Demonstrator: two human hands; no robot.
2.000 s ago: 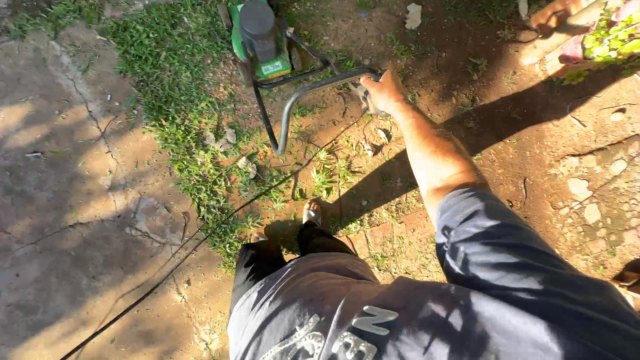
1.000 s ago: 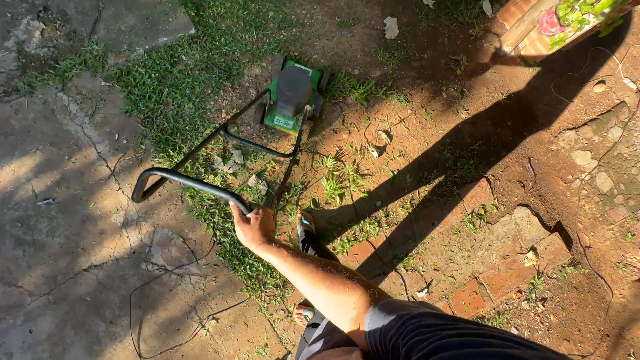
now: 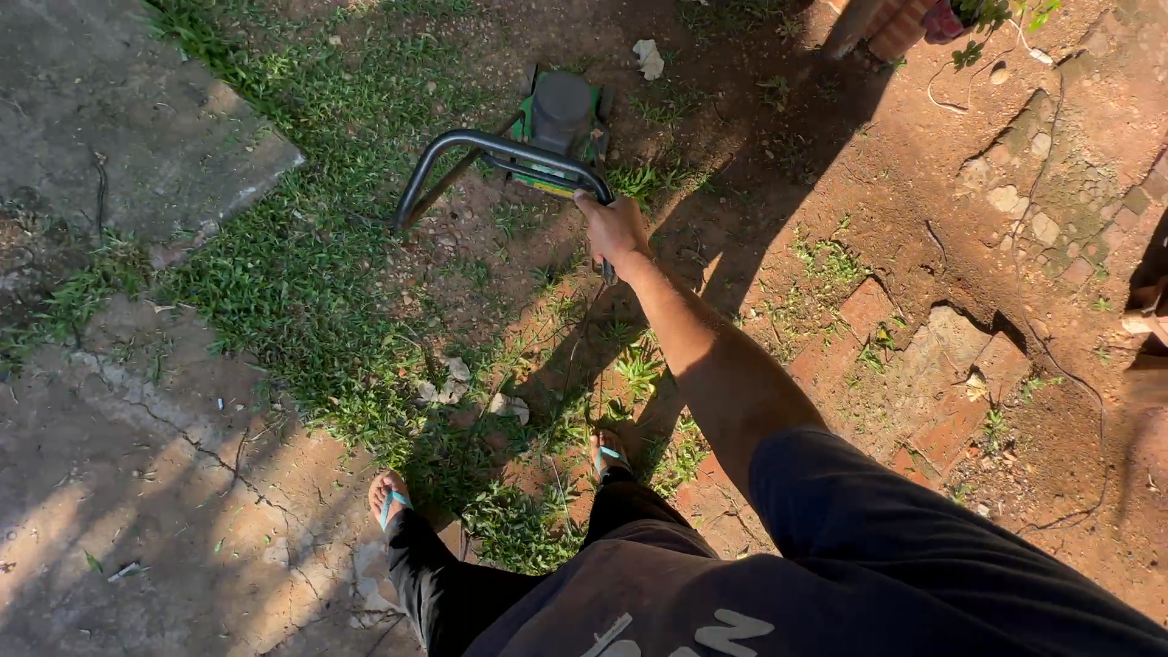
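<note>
My right hand (image 3: 616, 233) is closed around the right end of the dark tubular handle (image 3: 493, 139) of a lawn mower. The green mower deck with its dark motor cover (image 3: 561, 108) stands beyond the hand, at the top centre, on patchy grass and soil. The handle's free left corner rises over the grass. A thin cord seems to hang below the hand toward the ground. My left hand is not in view.
Grass (image 3: 301, 283) runs left of the mower, beside a cracked concrete slab (image 3: 137, 493) and a raised slab corner (image 3: 210, 137). Uneven bricks (image 3: 967, 420) lie at the right, with a thin wire (image 3: 1086, 392) on the soil. Dry leaves (image 3: 506, 407) lie near my feet. A brick structure (image 3: 899, 32) stands top right.
The mower's handle has swung and now lies farther forward, over the mower's rear. My right hand has stayed on it throughout. Both my feet have come into view on the ground.
</note>
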